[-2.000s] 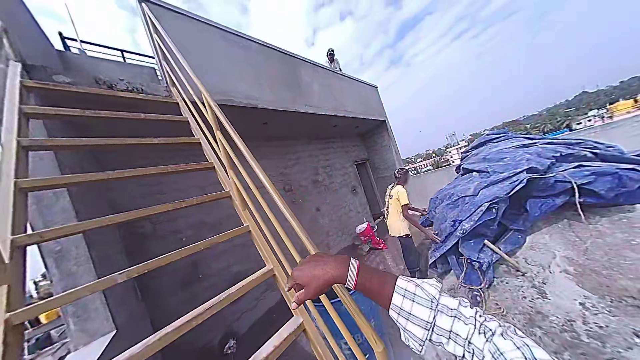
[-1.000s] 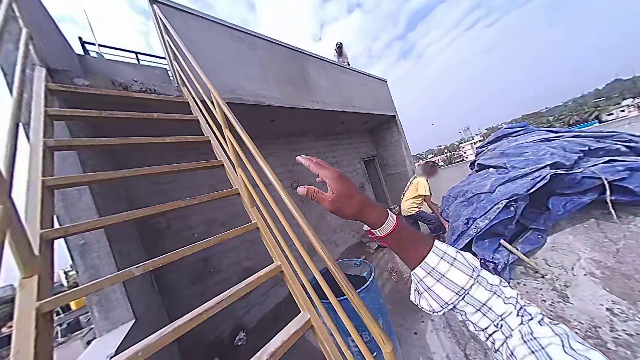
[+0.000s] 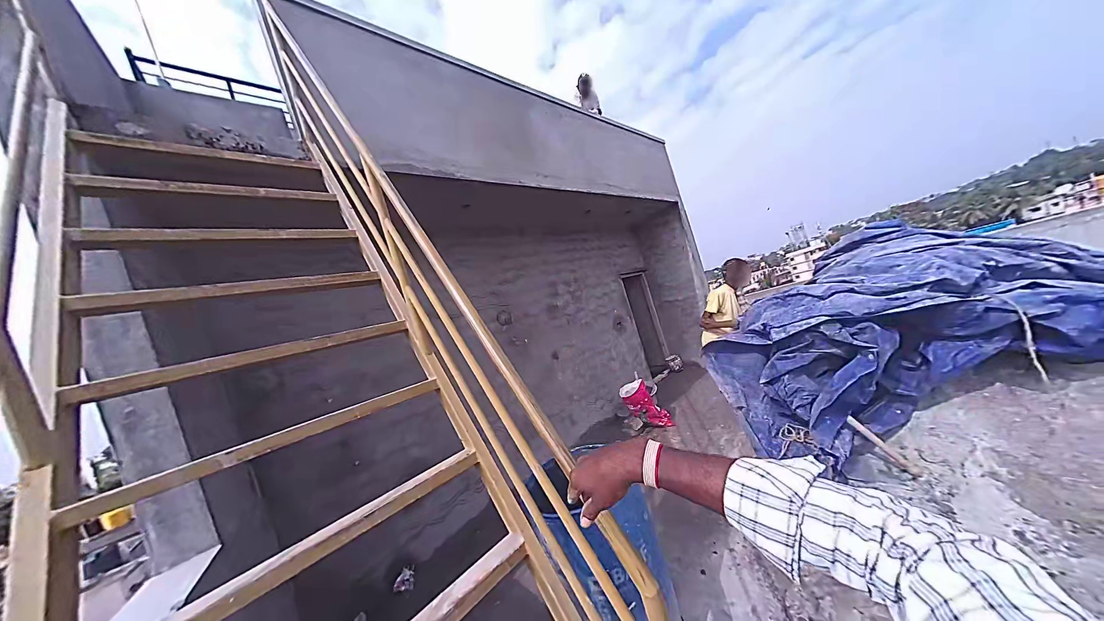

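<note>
My right hand (image 3: 606, 479), below a checked shirt sleeve and a red and white wristband, is curled over the yellow metal handrail (image 3: 483, 336) of an outdoor staircase. My left hand is out of the picture. Open-gap metal steps (image 3: 250, 358) rise to the left of the rail. Behind and below my hand stands a blue plastic drum (image 3: 634, 535), partly hidden by the rail bars.
A blue tarpaulin (image 3: 862, 319) covers a heap at right, with a wooden stick (image 3: 884, 446) beneath its edge. A person in yellow (image 3: 721, 306) stands behind it. Another person (image 3: 588, 95) is on the roof. A red and white bag (image 3: 645, 404) lies near the wall.
My right hand, off the rail with its fingers apart one second ago, is back on it. The person in yellow has moved behind the tarpaulin heap.
</note>
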